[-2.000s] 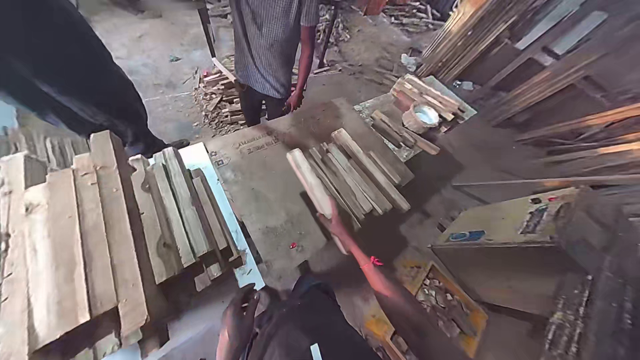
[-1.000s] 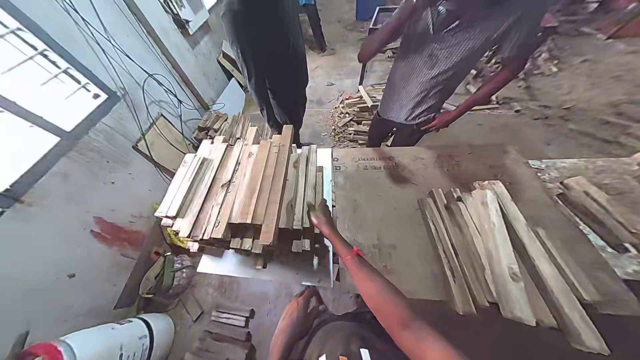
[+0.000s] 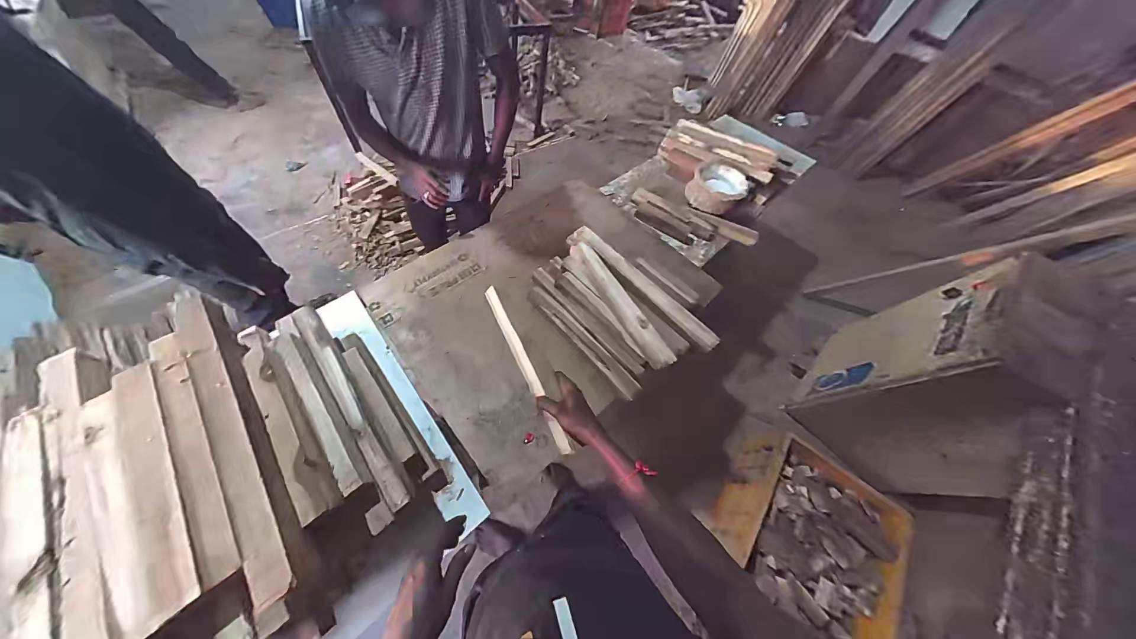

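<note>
My right hand (image 3: 572, 412), with a red thread at the wrist, grips a thin pale wooden strip (image 3: 516, 355) near its lower end, over the board tabletop (image 3: 426, 311). Just right of the strip, several wooden strips (image 3: 621, 306) lie side by side, some crossing others. My left hand (image 3: 430, 577) is low in the view, near the end of a white sheet edge (image 3: 457, 497); its fingers look apart and nothing shows in it. On the left, a large stack of rough wooden slats (image 3: 213, 444) rests beside that white edge.
Across the table a person (image 3: 426, 106) stands with hands at the waist. A bowl of white material (image 3: 719, 185) sits among wood pieces at the far right end. A carton (image 3: 905, 337) and a yellow-edged crate of wood scraps (image 3: 825, 532) are on the right. A dark-clothed leg (image 3: 133, 195) is at left.
My right hand was at the slat stack one second ago and is now over the tabletop with a thin strip. The view has swung right. The person opposite has brought their hands together at the waist.
</note>
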